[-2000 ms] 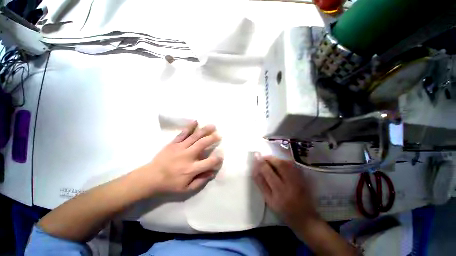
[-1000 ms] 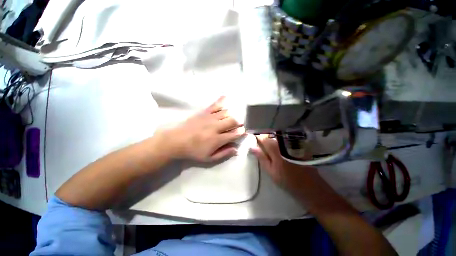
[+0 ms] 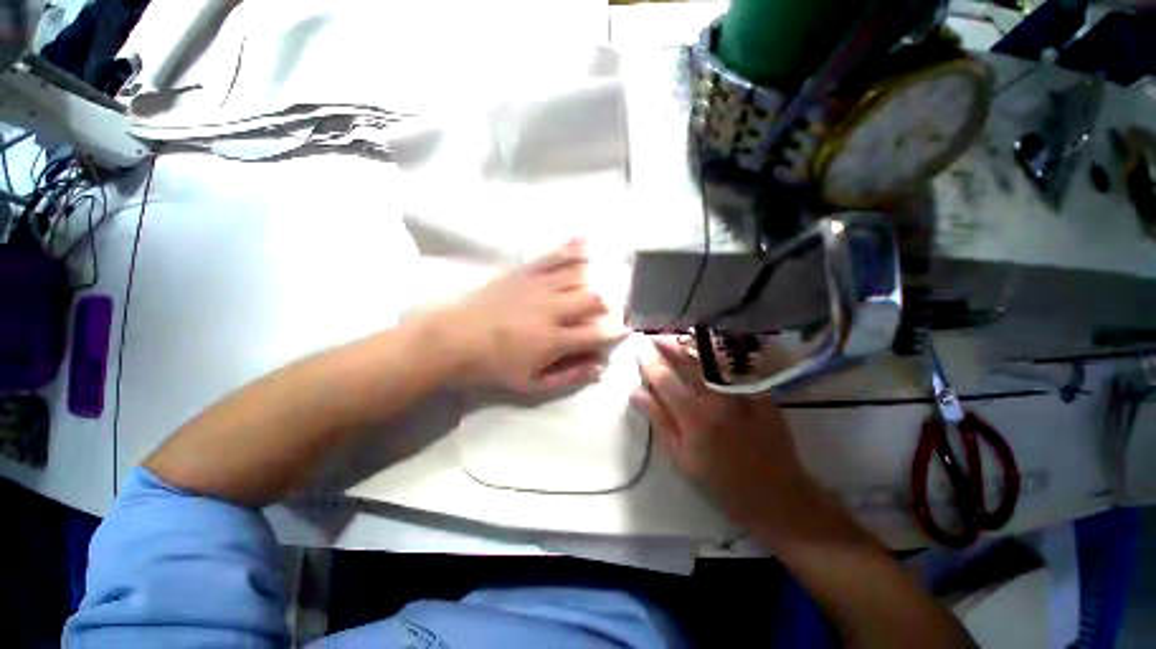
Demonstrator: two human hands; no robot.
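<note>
An off-white fabric panel (image 3: 418, 463) lies spread under my hands, with a pale rounded-corner patch pocket (image 3: 558, 456) on it. My left hand (image 3: 539, 327) lies palm down across the pocket's upper part, fingers slightly apart, beside the machine head. My right hand (image 3: 716, 412) is at the pocket's right edge, its fingertips touching cloth just below the head; whether they pinch it is unclear. The white sewing machine head (image 3: 666, 228) stands above the fingertips. Lamp glare hides the needle area.
Red-handled scissors (image 3: 966, 475) lie right of my right hand. A curved metal guard (image 3: 868, 298) juts from the head, below a gold-rimmed disc (image 3: 906, 133) and green cylinder (image 3: 767, 38). Layered cut pieces (image 3: 273, 131) lie at the far left, a purple slab (image 3: 90, 355) at the left edge.
Compared with two seconds ago, my left hand is farther forward and the pocket has moved away from me, towards the head. My right fingertips remain at its right edge. The camera view has shifted.
</note>
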